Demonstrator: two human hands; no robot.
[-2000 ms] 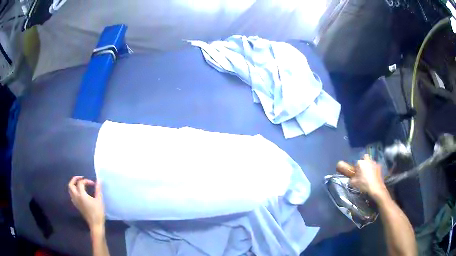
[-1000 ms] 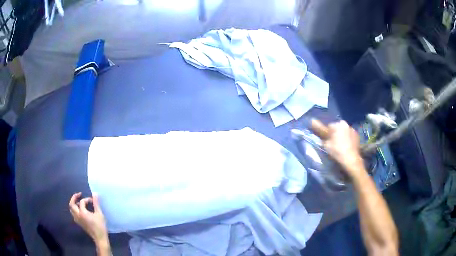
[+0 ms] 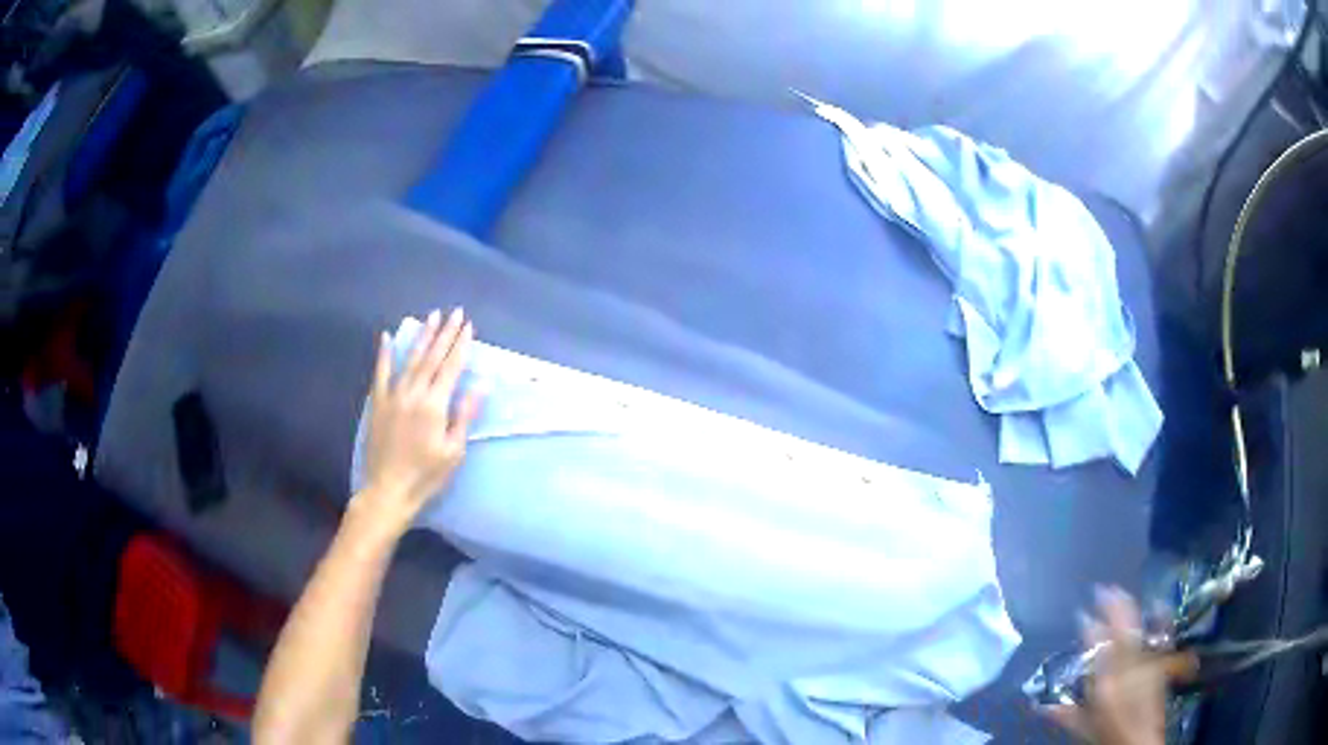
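Note:
The light blue garment lies on the dark blue-grey table cover, its upper part spread flat and its lower part bunched near the front edge. My left hand lies palm down on its left end, fingers extended. My right hand is blurred at the lower right, over the steam iron. The iron's silvery metal shows left of the hand and a bit of brown handle shows to its right. Whether the fingers are closed on the handle cannot be told.
Another bunched light blue cloth lies at the upper right. A blue bar lies at the upper left. A dark phone-like object is on the cover's left side. A red stool stands below it. A pale hose curves down at right.
My left hand has moved from beside the garment onto its left end. The garment's upper edge now lies differently, with a fold near that hand. The iron and right hand are farther right and lower. The view has shifted.

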